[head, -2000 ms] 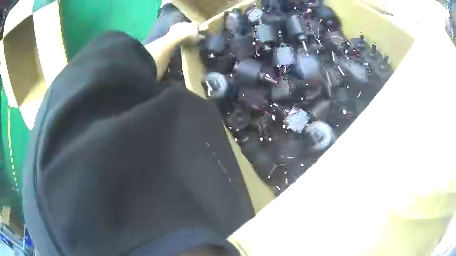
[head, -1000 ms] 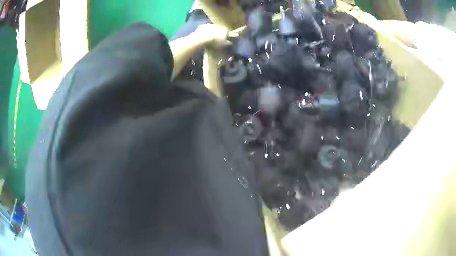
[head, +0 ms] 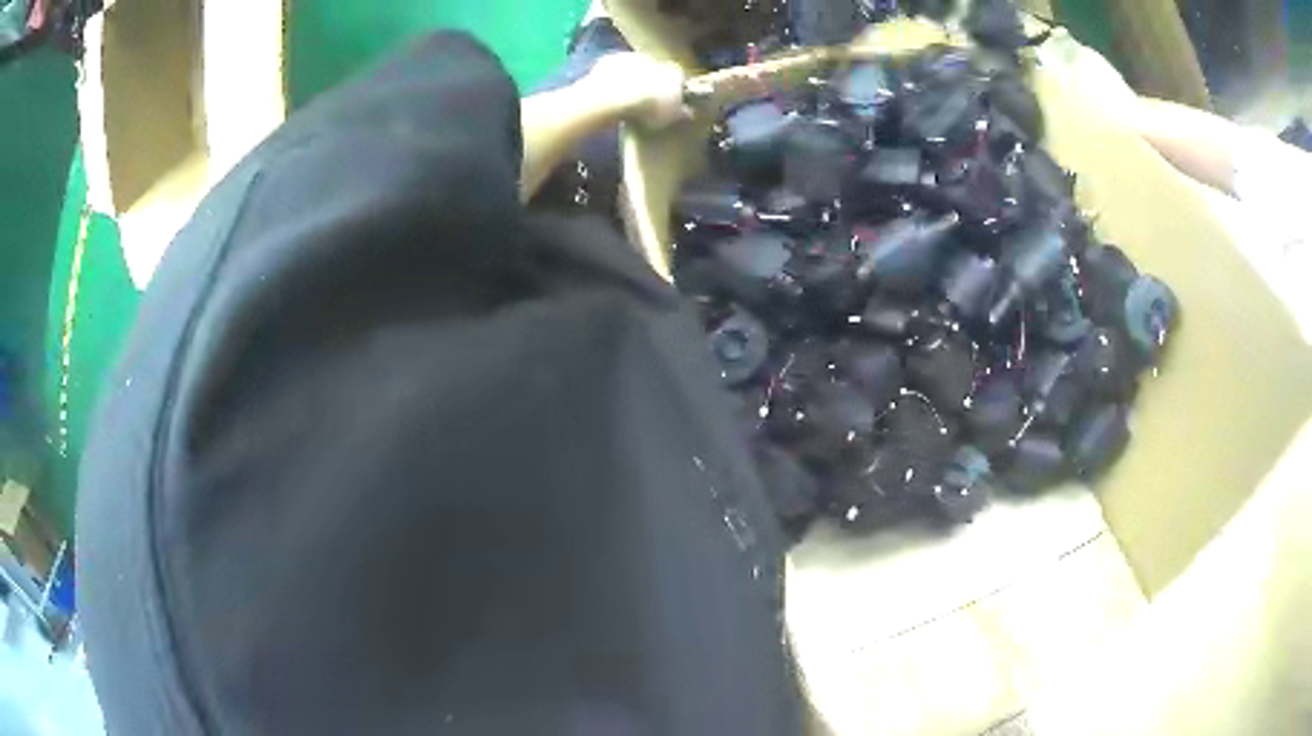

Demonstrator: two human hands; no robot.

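Observation:
A large cardboard carton (head: 1201, 417) stands in front of me, its near side tilted up. Small black motor-like parts (head: 907, 288) with thin red wires and shiny pins lie heaped towards its far side. The bare carton bottom shows at the near side. My left hand (head: 640, 89) holds the carton's far left corner. My right hand (head: 1079, 72), blurred, is at its far right corner; its fingers are hard to make out. More dark parts (head: 720, 29) lie in another carton beyond the far rim.
My dark-clothed arm and body fill the left and middle. An open carton (head: 151, 115) stands on the green floor (head: 374, 43) at the upper left. A brown cardboard piece (head: 1155, 51) is at the top right. Blue and pale items are at the lower left edge.
The carton has tilted further. The parts have slid away towards the far rim, baring the near bottom. My right hand has come into clearer view at the far right corner.

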